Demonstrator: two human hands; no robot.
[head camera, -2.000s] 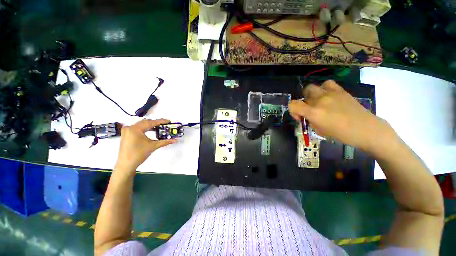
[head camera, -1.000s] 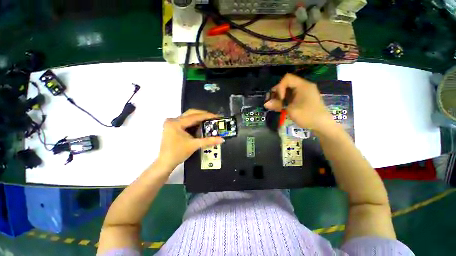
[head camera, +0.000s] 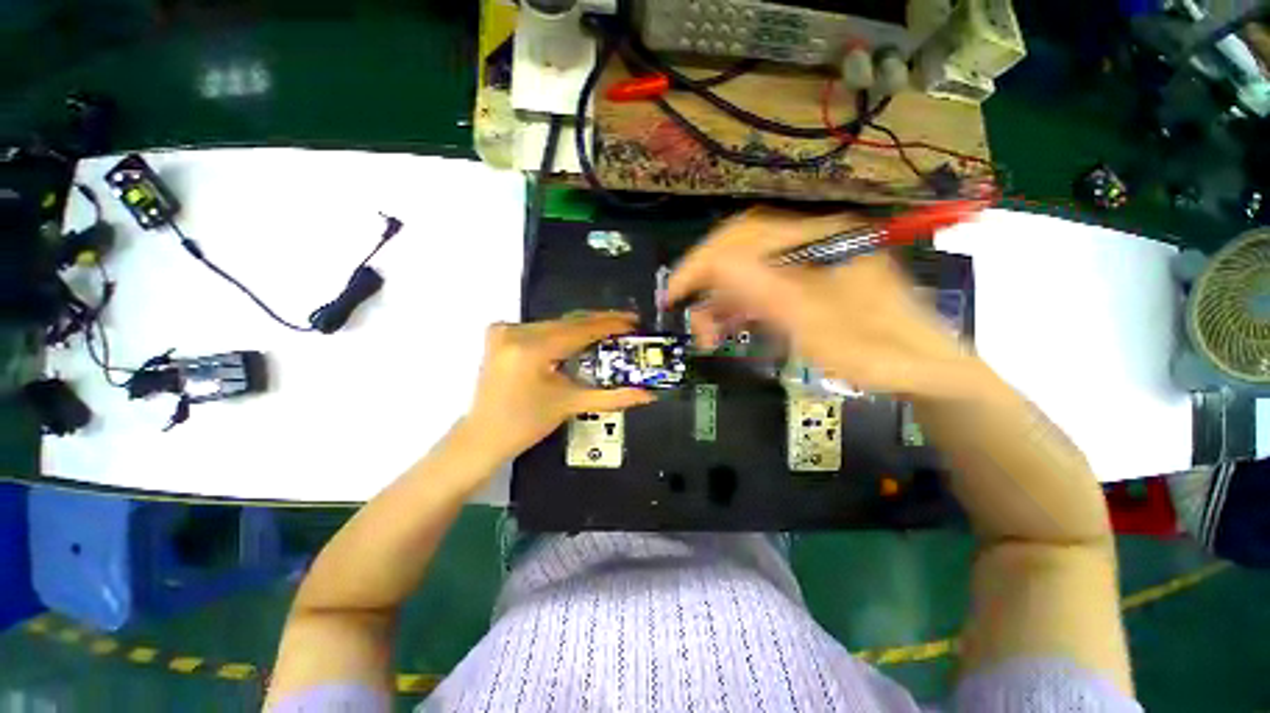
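My left hand (head camera: 536, 373) holds an open-case power adapter (head camera: 642, 364) by its edges over the left part of the black panel (head camera: 759, 504). White and yellow parts show on its board. My right hand (head camera: 780, 300) is blurred, just right of the adapter. It holds a pen-sized tool (head camera: 891, 234) with a black-and-silver shaft and red end, pointing up to the right. My right hand hides most of the green jack board. Whether its fingertips touch the adapter or its cord I cannot tell. Two cream socket strips show below, a left one (head camera: 596, 439) and a right one (head camera: 815, 429).
On the left white sheet (head camera: 404, 432) lie an adapter with its cord (head camera: 142, 199) and another adapter (head camera: 216, 376). A dark tangled heap is at the far left. Behind the panel is a wooden shelf (head camera: 752, 139) with leads and a grey meter (head camera: 766, 31). A fan (head camera: 1237, 309) stands at right.
The adapter in my left hand has moved right, from the white sheet to over the panel. My right hand has moved left toward it, and the red-ended tool now points up and right.
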